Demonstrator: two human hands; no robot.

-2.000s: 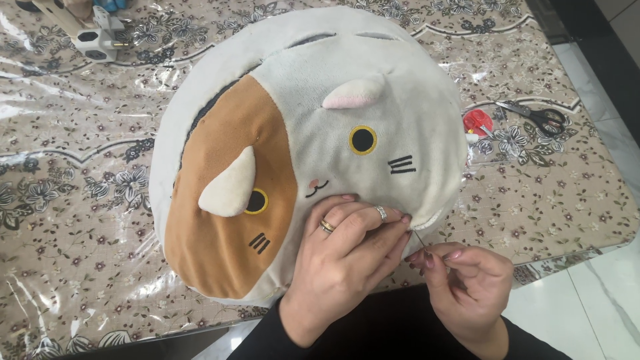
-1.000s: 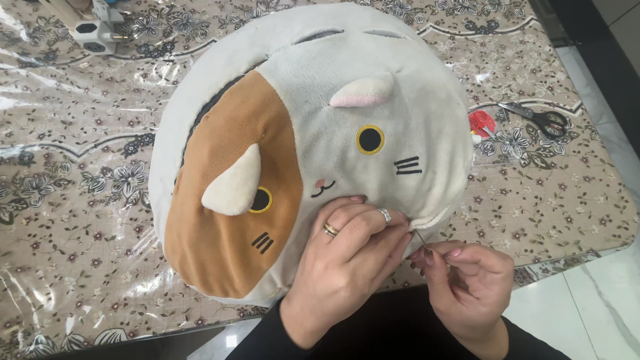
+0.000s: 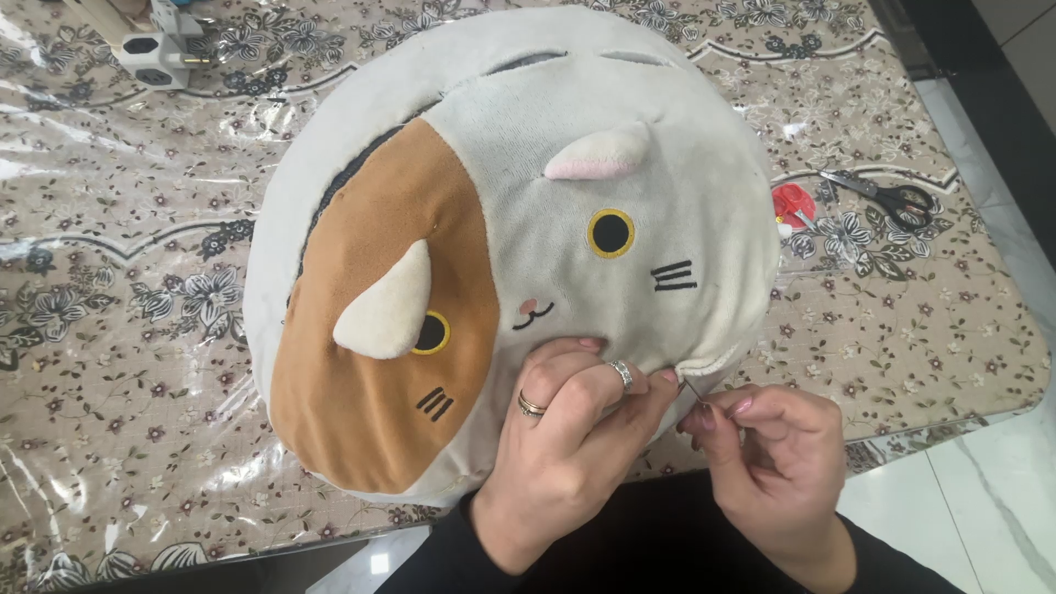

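A round plush cat cushion (image 3: 569, 272), grey-white with a brown patch, two small ears and an embroidered face, lies on the table. Gaps showing dark material run along its upper and left seam. My left hand (image 3: 569, 429), with rings on two fingers, pinches the fabric at the lower right edge. Just right of it, my right hand (image 3: 767, 454) holds a thin sewing needle (image 3: 693, 389) between thumb and fingertips, its far end at the cushion's seam. Whether the point is inside the fabric I cannot tell.
A floral tablecloth under clear plastic (image 3: 148, 346) covers the table. Black-handled scissors (image 3: 895, 202) lie right of the cushion, beside a small red item (image 3: 794, 205). White plug adapters (image 3: 157, 59) stand at the upper left. The table's edge runs near my forearms.
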